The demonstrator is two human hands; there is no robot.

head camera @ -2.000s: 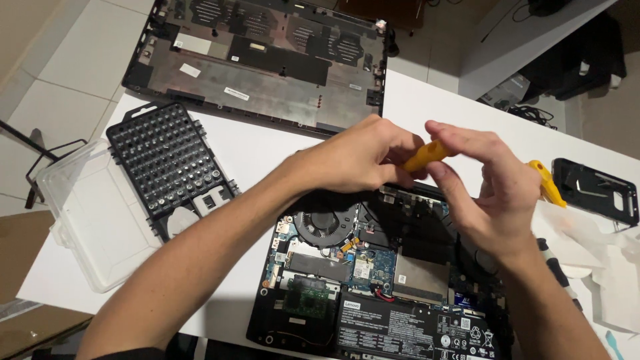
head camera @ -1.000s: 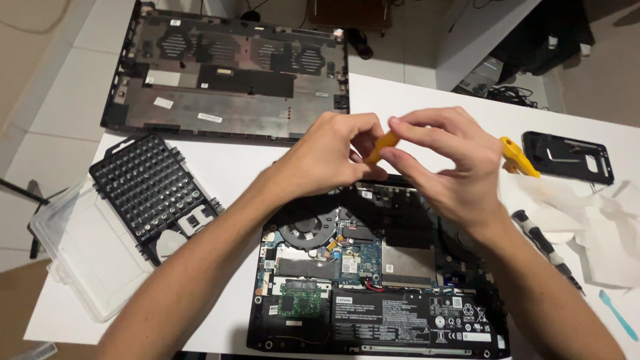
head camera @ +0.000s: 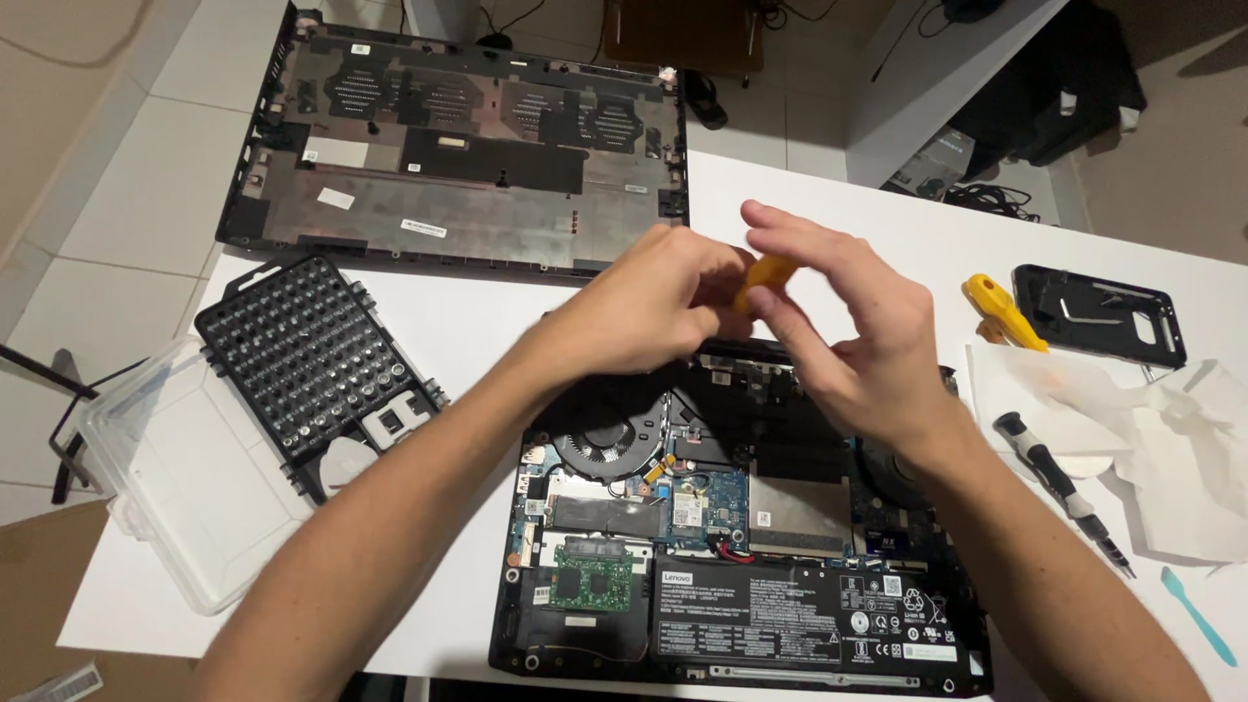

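An opened Lenovo laptop (head camera: 702,526) lies on the white table, its battery (head camera: 819,614), a cooling fan (head camera: 609,434) and a green circuit board (head camera: 592,577) exposed. Above its far edge, my left hand (head camera: 663,292) and my right hand (head camera: 853,322) meet at a small yellow object (head camera: 767,278). The right thumb and fingers pinch it, and the left fingers close around its other side. Its lower part is hidden by the left fingers, so its exact kind cannot be told.
Behind lies the laptop's bottom cover (head camera: 487,195). A bit set case (head camera: 302,361) sits left. At right are a yellow-handled tool (head camera: 1004,310), a phone case (head camera: 1097,317), crumpled tissues (head camera: 1185,458), a screwdriver (head camera: 1058,487) and a blue plastic spudger (head camera: 1197,616).
Both hands stay together at the yellow object above the laptop's far edge. The right fingers have shifted and spread somewhat around it.
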